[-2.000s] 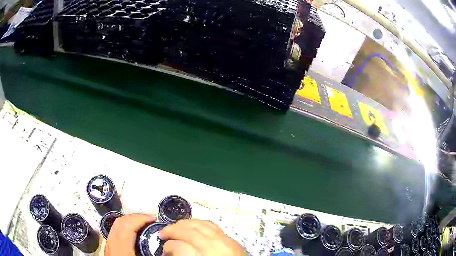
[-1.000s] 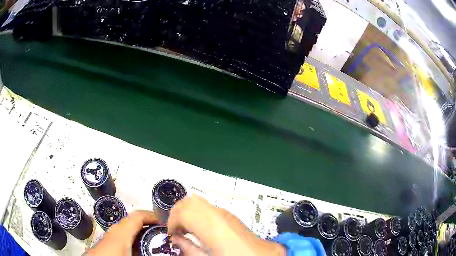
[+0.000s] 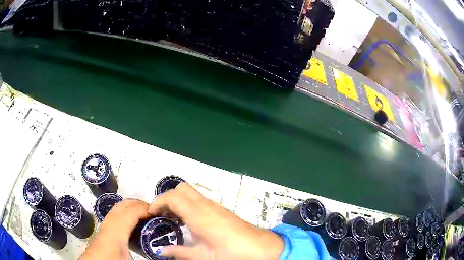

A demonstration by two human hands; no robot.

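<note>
A black cylindrical unit stands at the bottom centre, its round end facing up with a white patch and dark parts on it. My left hand grips its left side. My right hand lies around its top and right side, fingers on the rim and the end; whether they hold a liner piece cannot be told. Another unit stands just behind, partly hidden by my right hand. A unit beside my left hand is partly covered. A unit with a white patch stands behind it.
Several black units stand at the left of the cream-white bench. Many more stand in rows at the right. The green conveyor belt runs behind, with a large black stacked mass and yellow labels beyond.
The view has shifted slightly, so the belt and bench sit higher. My right hand has moved over the held unit's end, where less white now shows. My left hand stays at the unit.
</note>
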